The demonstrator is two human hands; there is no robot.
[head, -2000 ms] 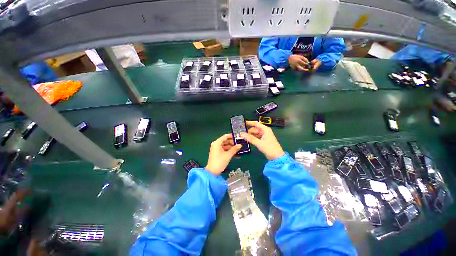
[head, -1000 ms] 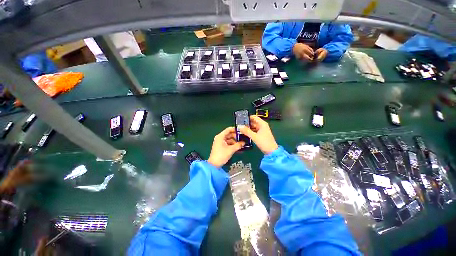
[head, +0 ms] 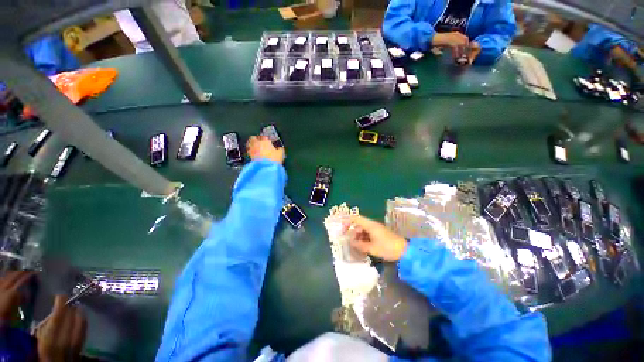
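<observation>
My left hand is stretched forward with its fingers on the lower end of a slim black phone on the green surface. My right hand is over the upper part of a silvery-white liner strip, fingertips at the strip. Whether it pinches a small piece is too small to tell. A black phone lies between my hands, just above the strip. Another dark handset lies beside my left sleeve, partly covered by it.
Handsets lie in a row left of my hand, including one phone. A yellow-and-black handset is ahead. A compartment tray stands behind. Shiny film and a tray of dark handsets lie right. A metal post slants at left. Other workers' hands show.
My hands have separated. My left hand has moved forward and left with a phone; my right has moved down to the liner strip. Another phone now shows between them. The view has shifted downward.
</observation>
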